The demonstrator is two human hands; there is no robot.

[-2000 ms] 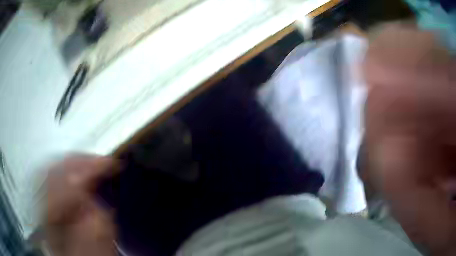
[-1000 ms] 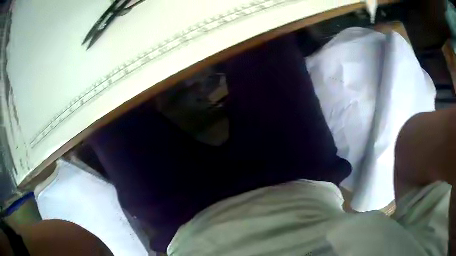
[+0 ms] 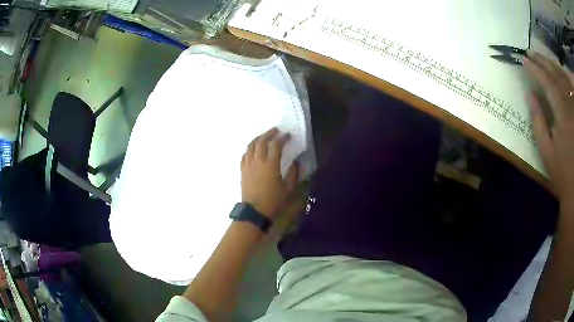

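A large white stack of cut fabric panels [image 3: 189, 151] with curved edges hangs at my left side, beside my dark-covered lap. My left hand [image 3: 267, 166], with a dark wristwatch, lies on the stack near its right edge, fingers on top. Whether the fingers pinch a panel cannot be told. My right hand [image 3: 554, 110] rests on the white table at the far right, fingers extended, with nothing seen in it. Black thread snips [image 3: 508, 55] lie on the table by its fingertips.
The white table [image 3: 390, 25] has a wooden edge and printed ruler marks [image 3: 434, 75]. A black chair [image 3: 69, 126] stands on the floor at left. A bit of white fabric [image 3: 522, 289] shows at lower right. Dark machine parts are cut off at upper right.
The view has swung to the left. My left hand now lies on the left white stack. My right hand is now on the table by the snips, and the right-hand fabric is mostly out of view.
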